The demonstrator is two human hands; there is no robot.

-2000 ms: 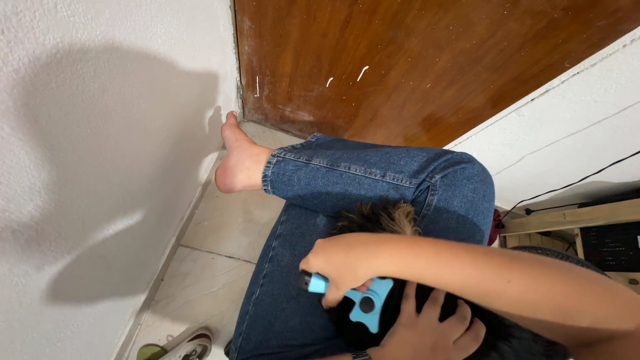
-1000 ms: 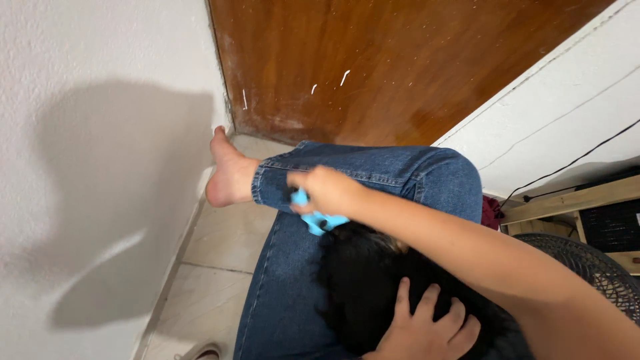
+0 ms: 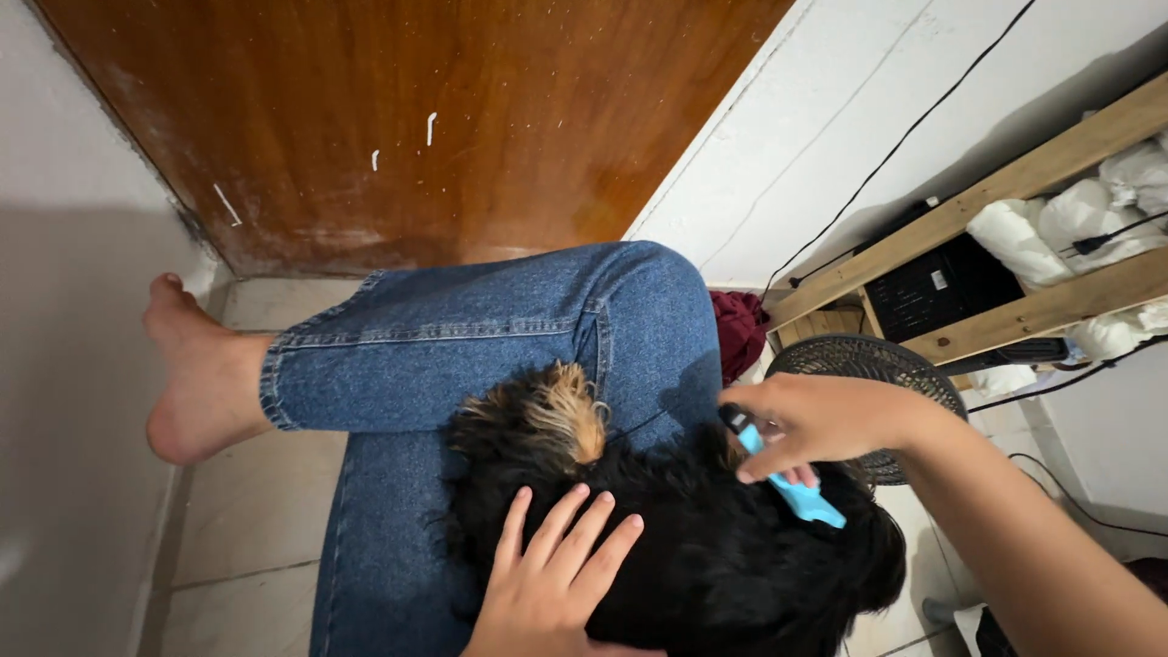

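Note:
A dog with long black fur and a tan patch [image 3: 693,547] lies across my lap, on the blue jeans [image 3: 474,347]. My left hand [image 3: 570,570] rests on its fur with the fingers spread, holding nothing. In my right hand [image 3: 794,429] is a light-blue pet grooming brush [image 3: 808,500] with a black end, held over the fur at the right. The brush's working side is turned away, and whether it touches the coat I cannot tell.
A brown wooden door [image 3: 411,137] stands beyond my bent leg. At the right are a round black fan [image 3: 858,360], a wooden rack [image 3: 1049,301] with white bundles, dark red cloth [image 3: 737,333] and black cables. Pale floor tiles [image 3: 255,511] show at the left.
My right hand has moved with the brush from near the jeans' lower leg to the right side of the dog. The view has swung right, showing more of the rack and fan.

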